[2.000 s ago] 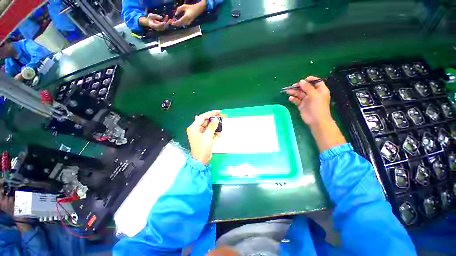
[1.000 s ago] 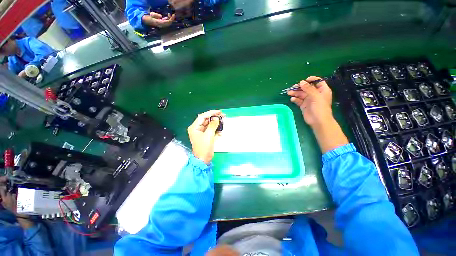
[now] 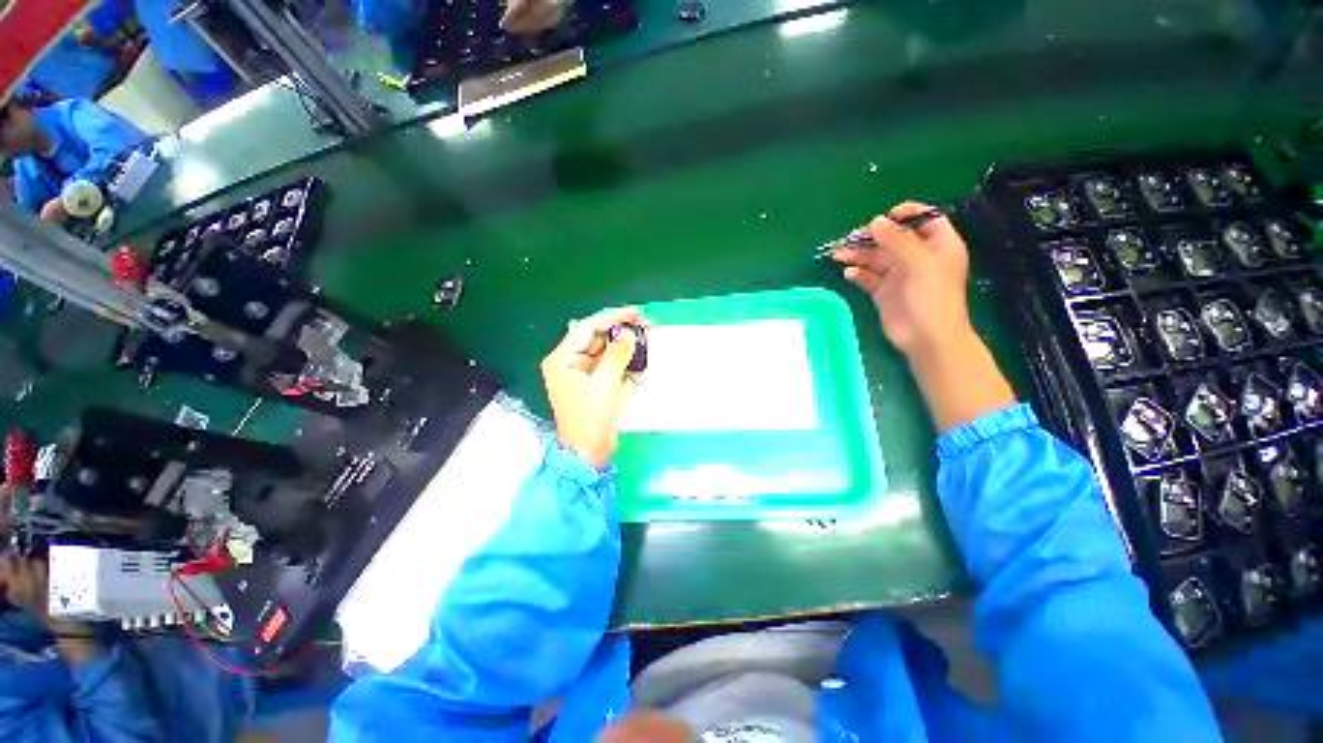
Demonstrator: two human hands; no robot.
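Note:
My left hand (image 3: 588,385) holds a small dark module (image 3: 634,349) in its fingertips over the left edge of the light green tray (image 3: 856,421). A white backing sheet (image 3: 733,378) lies across the tray. My right hand (image 3: 911,283) holds thin dark tweezers (image 3: 878,234) beyond the tray's far right corner. The tweezers' tips point left and are apart from the module. I cannot tell if anything is at the tips.
A black blister tray (image 3: 1066,312) with silver modules stands on the right. A loose module (image 3: 448,293) lies on the bench. A black fixture (image 3: 312,450), a white pad (image 3: 443,530) and a white control box (image 3: 116,584) are on the left. Another worker's sleeve (image 3: 80,142) shows far left.
The module in my left fingertips looks turned. My right hand and the tweezers have shifted only slightly. The hands of the worker across the bench have mostly left the view.

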